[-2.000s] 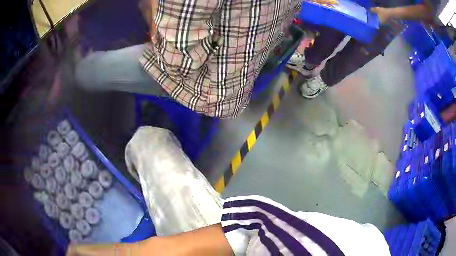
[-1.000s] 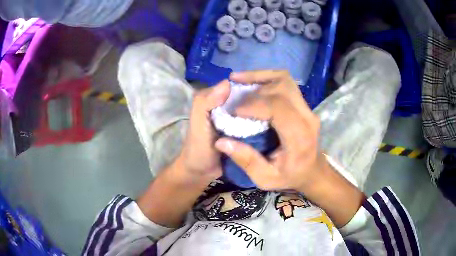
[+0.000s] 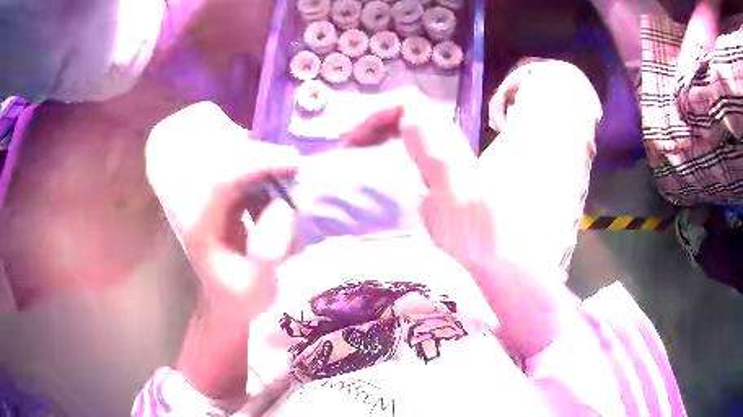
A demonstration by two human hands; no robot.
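Observation:
A strong pink-white glare washes out the view. My left hand is over the lap at left, curled around a dark blue piece. A whitish patch shows below the piece; I cannot tell whether it is a ring or clothing. My right hand is blurred, fingers stretched towards the near end of the tray, with nothing visible in it. White ring pieces with bumpy edges and central holes stand in rows in the blue tray in front of the knees.
My knees flank the tray. A person in a plaid shirt is at the right edge. Yellow-black tape runs along the grey floor at right. A large pale blurred shape fills the upper left.
My hands were together around a blue piece with a white rim and are now apart. My right hand has moved forward towards the tray. The view has turned pink and overexposed.

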